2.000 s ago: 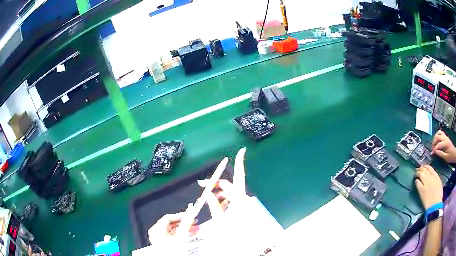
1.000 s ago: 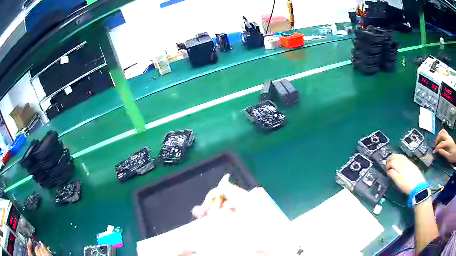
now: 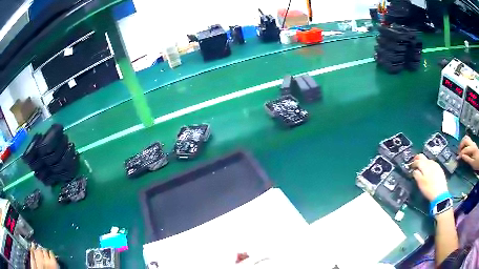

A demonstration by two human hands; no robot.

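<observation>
Large white paper sheets (image 3: 220,236) lie at the bottom centre, strongly glaring, and cover the near part of a shallow black tray (image 3: 199,194). The visible part of the tray holds nothing. A small reddish patch shows on the glaring white near the bottom edge; I cannot tell what it is. Neither my left hand nor my right hand can be made out.
Circuit-board assemblies (image 3: 191,141) lie beyond the tray. Open device housings (image 3: 375,172) are at right, where another person's hand (image 3: 430,178) reaches in. Another hand (image 3: 43,258) is at lower left. Black stacks (image 3: 51,155) and power supplies (image 3: 453,86) stand at the sides.
My hands and the pale pen-like stick between them have gone from over the tray and papers. The view has shifted slightly. The neighbour's hand at right has moved onto the housings.
</observation>
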